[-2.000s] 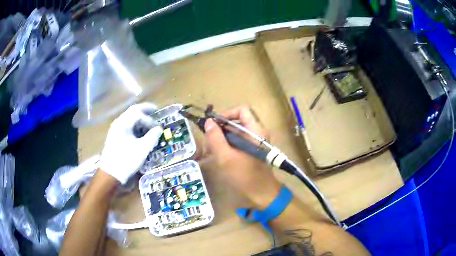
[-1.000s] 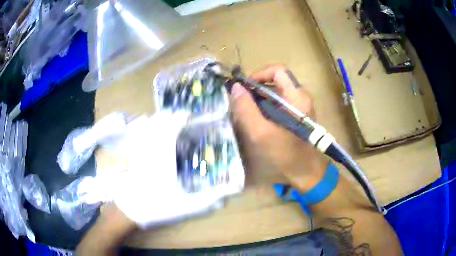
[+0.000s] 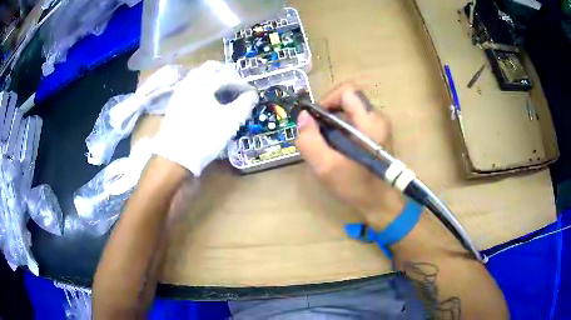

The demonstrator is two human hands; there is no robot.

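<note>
Two open white power strip halves with green circuit boards lie one behind the other on brown cardboard. My left hand (image 3: 203, 115), in a white glove, is at the left edge of the nearer power strip half (image 3: 269, 159); its fingertips are over the board, and whether they pinch anything is hidden. My bare right hand (image 3: 344, 144) holds the soldering iron (image 3: 363, 150), with its front end at the right side of the nearer board; the tip is hard to make out. The farther power strip half (image 3: 269, 47) touches or nearly touches the nearer one.
A clear fume extractor hood (image 3: 181, 31) hangs at the upper left. Clear plastic bags (image 3: 103, 194) lie at left. A cardboard tray (image 3: 501, 164) at right holds a blue pen (image 3: 451, 87) and a dark metal box (image 3: 510, 69). A blue bin (image 3: 94, 50) is behind left.
Both power strip halves have moved up in view, away from me. My gloved hand has gone from the farther half to the nearer one, and the iron is now over the nearer board.
</note>
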